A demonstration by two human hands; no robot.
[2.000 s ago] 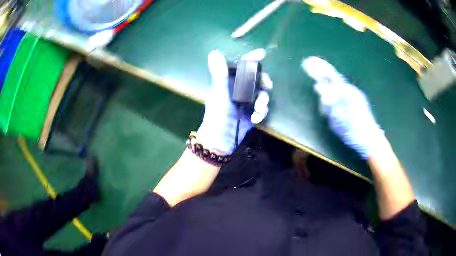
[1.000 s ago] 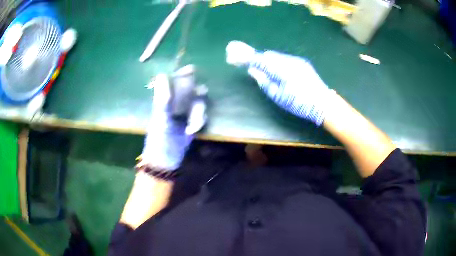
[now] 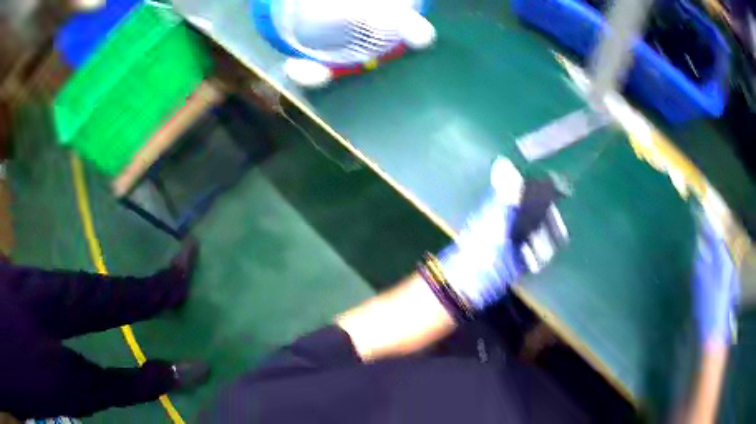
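My left hand [image 3: 497, 240], in a pale blue-white glove, holds a black power adapter [image 3: 537, 207] over the near edge of the green bench. The adapter is blurred and partly hidden by the fingers. My right hand [image 3: 714, 281], gloved, is at the far right over the bench, blurred; its fingers are hard to make out. A blurred whitish tool [image 3: 564, 134] lies on the bench beyond my left hand.
A round blue and white desk fan [image 3: 356, 33] stands at the bench's far left. A blue crate [image 3: 671, 74] with dark contents is beyond the worn yellow strip [image 3: 655, 153]. A green bin [image 3: 133, 91] is on a stand at left. A person's dark-clothed legs [image 3: 91, 315] are at lower left.
The view has turned, so the fan and green bin appear farther right and the blue crate shows. My right hand is now farther from my left hand. My left hand still holds the adapter.
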